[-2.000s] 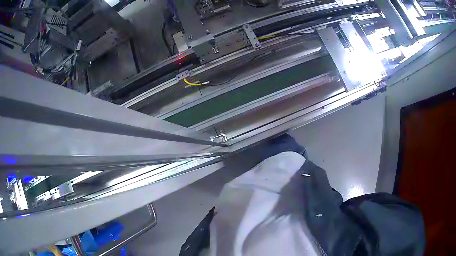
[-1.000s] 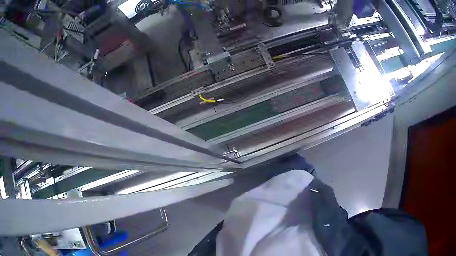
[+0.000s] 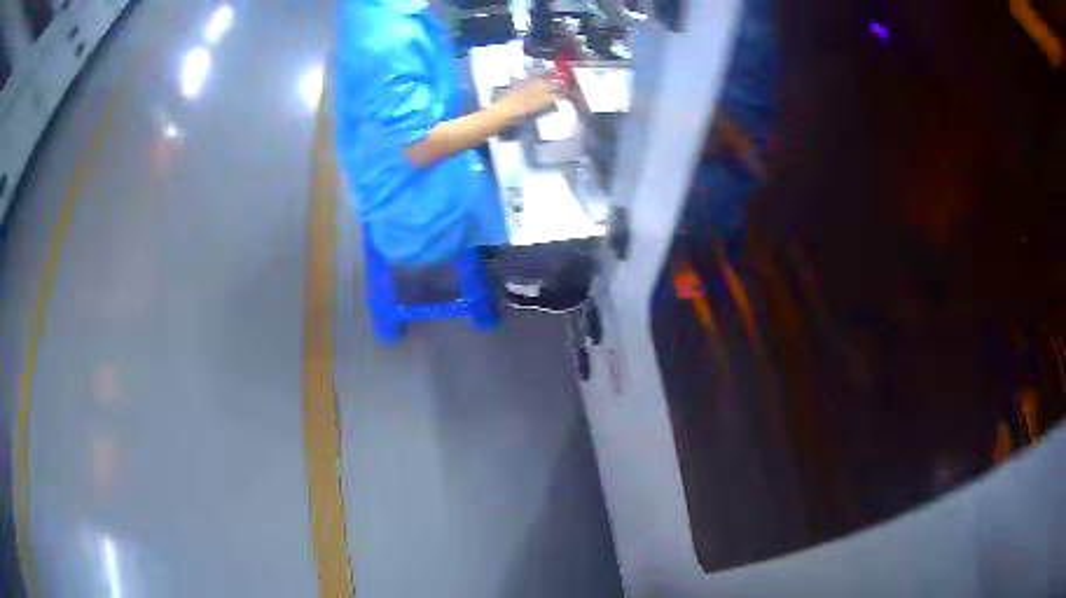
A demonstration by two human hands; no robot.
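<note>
A machine guard door (image 3: 645,339) fills the right side of the head view, with a white-grey frame around a dark brown tinted window (image 3: 842,304). The window shows blurred orange and blue reflections. Small dark fittings (image 3: 589,339) sit on the frame's left edge. Neither my left hand nor my right hand is in the picture. The view is blurred.
A person in blue (image 3: 409,129) sits on a blue stool (image 3: 435,306) at a white-topped bench (image 3: 555,210), one arm reaching over it. A black rounded object (image 3: 547,280) is at the bench's near end. Yellow lines (image 3: 319,350) run along the shiny grey floor (image 3: 210,350).
The view has swung from the open machine with its green belt and rails to the aisle, the seated person and the tinted door. My clothing has left the picture.
</note>
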